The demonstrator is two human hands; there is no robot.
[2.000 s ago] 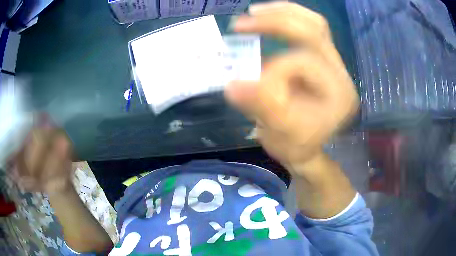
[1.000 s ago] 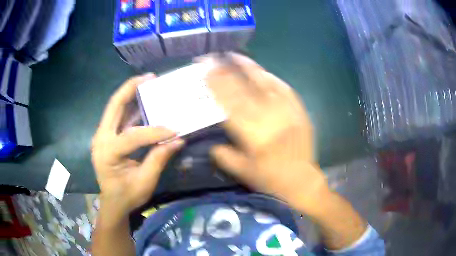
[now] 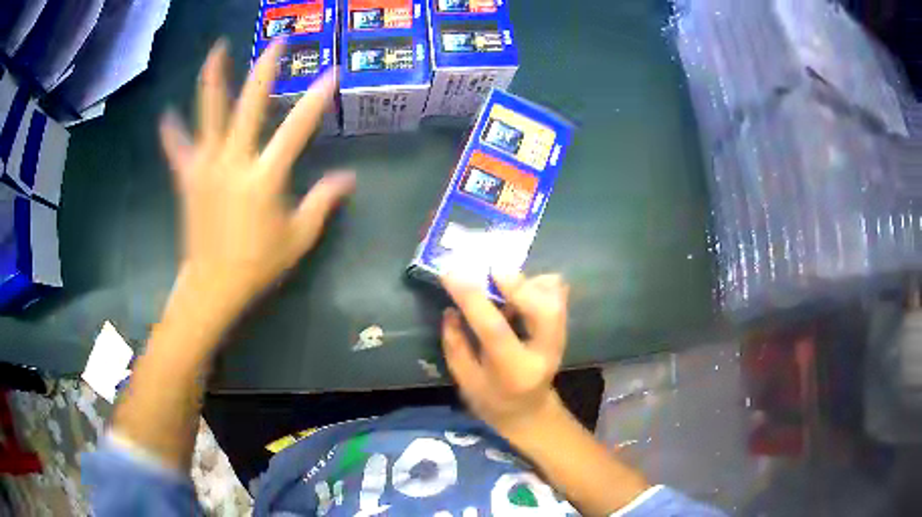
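A blue printed carton (image 3: 498,185) with red and coloured pictures lies tilted on the dark-green bench top (image 3: 627,242), right of the middle. My right hand (image 3: 511,343) is at its near end, fingers curled and touching it; whether it grips the carton is unclear. My left hand (image 3: 238,192) is spread open with nothing in it, above the bench left of the carton and slightly blurred. Its fingertips overlap the left carton of a row of finished cartons (image 3: 384,66) at the far side.
Blue-and-white open cartons (image 3: 35,151) stand stacked at the left. Clear plastic trays (image 3: 809,172) are stacked at the right. A white slip (image 3: 107,362) lies at the bench's near left edge. Scraps litter the floor, and a red shape (image 3: 778,389) shows below the bench at the right.
The carton held white side up between both hands now lies picture side up farther right. My left hand has let go, opened and moved up-left. My right hand has moved down to the carton's near end.
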